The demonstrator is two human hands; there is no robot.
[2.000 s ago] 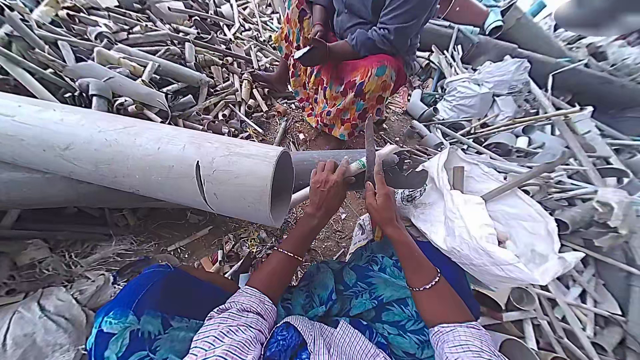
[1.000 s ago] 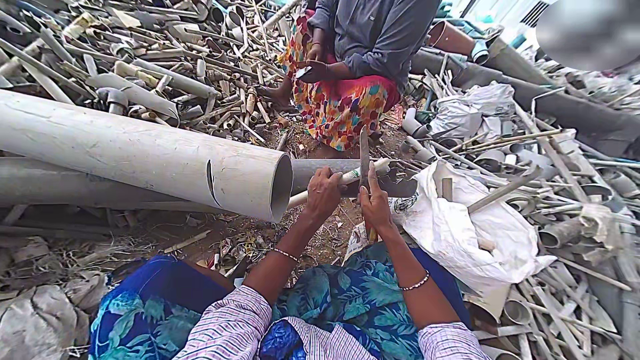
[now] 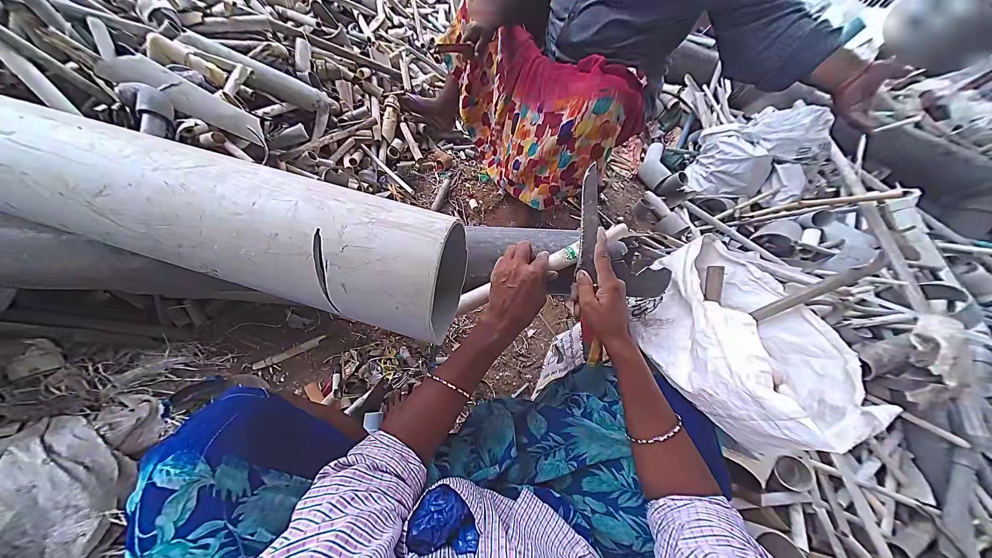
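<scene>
My left hand [image 3: 517, 285] is closed around a thin white plastic pipe [image 3: 564, 258] with green print, which lies slanted over the end of a dark grey pipe [image 3: 496, 244]. In my right hand [image 3: 604, 304] is a hand saw [image 3: 590, 217], its blade pointing away from me and its index finger laid along the blade. The blade crosses the white pipe to the right of my left hand; whether the teeth have cut into it cannot be told. Part of the saw's handle shows below my right palm.
A large grey pipe [image 3: 232, 209] with a slit lies at left. A white sack [image 3: 736, 349] lies at right. Heaps of scrap pipe [image 3: 310, 93] surround the spot. Opposite sits another person in a colourful skirt [image 3: 542, 124], one arm stretched to the right.
The other person, whose hands were together around a small object, now has one arm stretched out to the right. My hands remain at the white pipe with the saw across it.
</scene>
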